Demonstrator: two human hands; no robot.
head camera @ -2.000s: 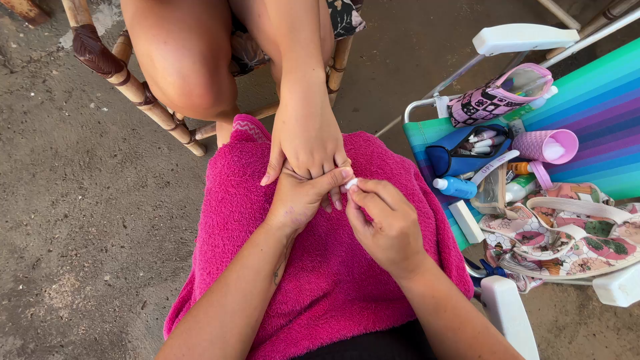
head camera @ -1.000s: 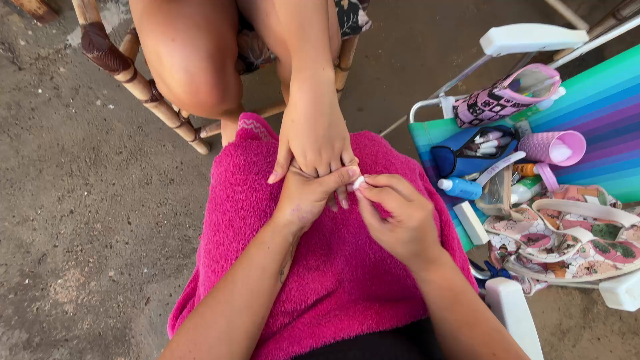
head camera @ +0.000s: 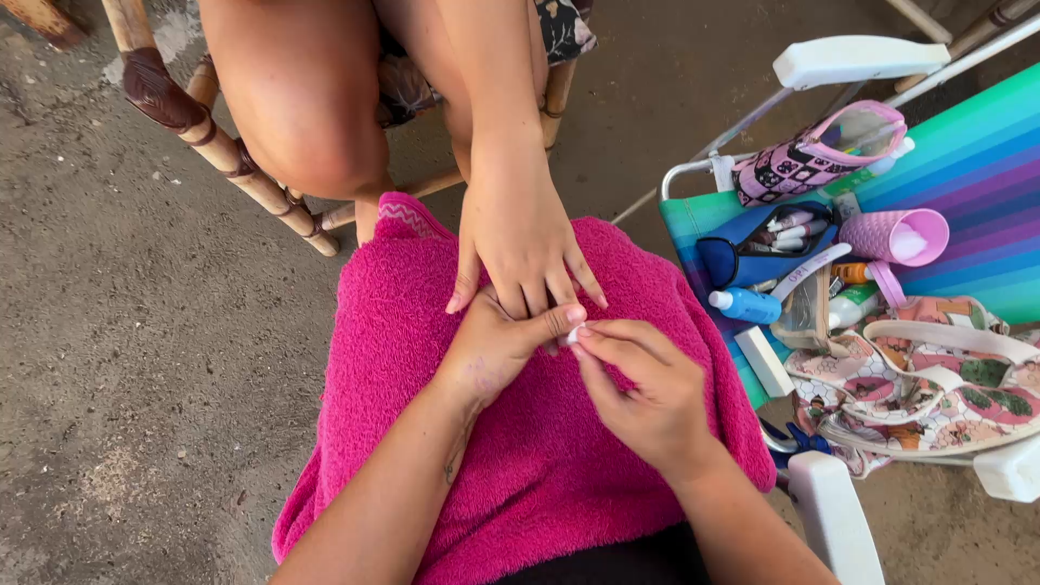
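Observation:
Over my lap lies a pink terry towel point(head camera: 390, 341). Another person's hand point(head camera: 520, 227) reaches down from the top, palm down, fingers spread above the towel. My left hand point(head camera: 504, 341) grips that person's fingers from below, with my thumb laid across near the fingertips. Between the thumb and fingers of my right hand point(head camera: 642, 382) is a small white cotton piece point(head camera: 575, 333), close against my left thumb tip and the held fingertips. Which fingertip it touches is hidden.
On the right, a striped folding chair point(head camera: 975, 203) holds a blue zip case point(head camera: 731, 252), a pink patterned pouch point(head camera: 788, 166), a pink cup point(head camera: 886, 236), a blue bottle point(head camera: 751, 305), a white block point(head camera: 764, 361) and a floral bag point(head camera: 877, 390). The person's bamboo chair point(head camera: 252, 183) stands ahead.
My right hand with the white cotton has shifted slightly around the held fingertips. My left hand keeps its hold on the other person's fingers.

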